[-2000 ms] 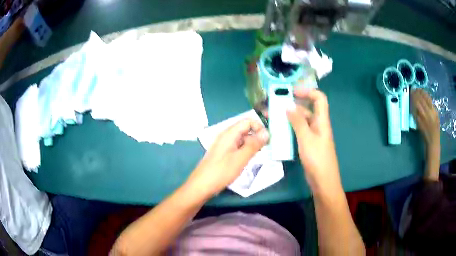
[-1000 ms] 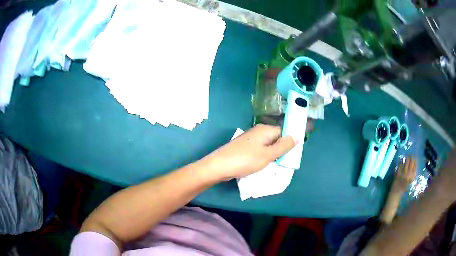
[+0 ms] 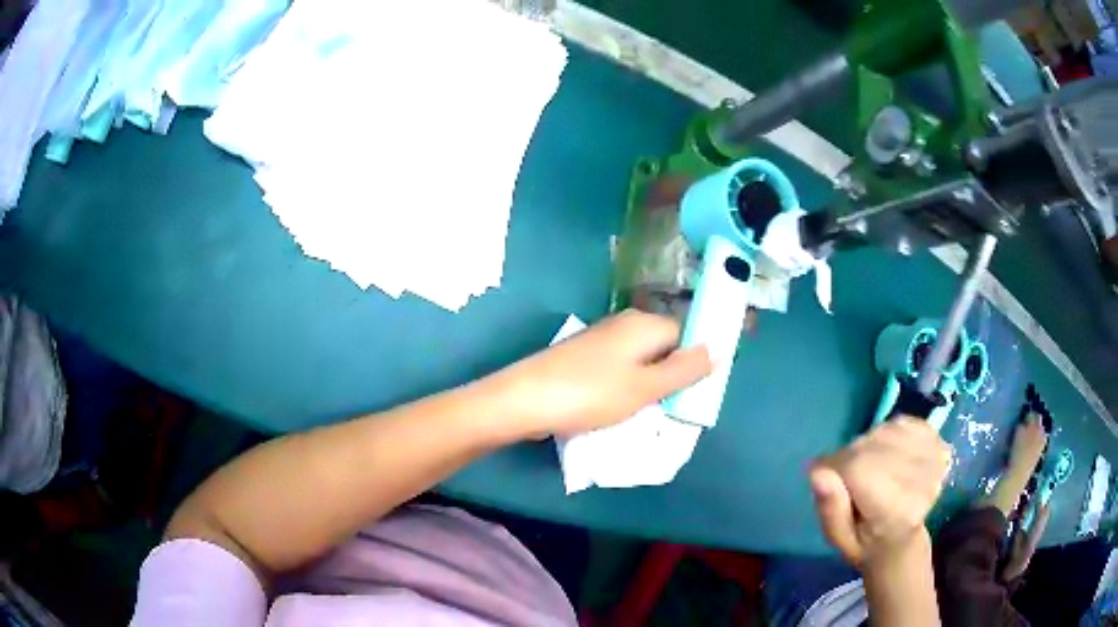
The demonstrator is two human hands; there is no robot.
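A turquoise handheld fan (image 3: pixel 715 328) lies with its ring head under the tip of the green arbor press (image 3: pixel 901 74). A crumpled white scrap (image 3: pixel 791 245) wraps the press tip and touches the fan head. My left hand (image 3: pixel 625 374) holds the lower end of the fan's handle. My right hand (image 3: pixel 885 484) is closed around the dark grip of the press lever (image 3: pixel 954 321), which points down towards me. White sleeves (image 3: pixel 631 456) lie partly under my left hand.
A big fanned stack of white sleeves (image 3: pixel 392 147) lies left of the press, with bagged fans (image 3: pixel 184 61) at the far left. More turquoise fans (image 3: pixel 975 367) stand partly behind the lever at right. A co-worker's hand (image 3: pixel 1024 453) is beyond, near small dark parts.
My right hand has left the fan and now grips the lever, which has swung down towards me. The press tip has come down onto the fan head. My left hand has moved onto the handle.
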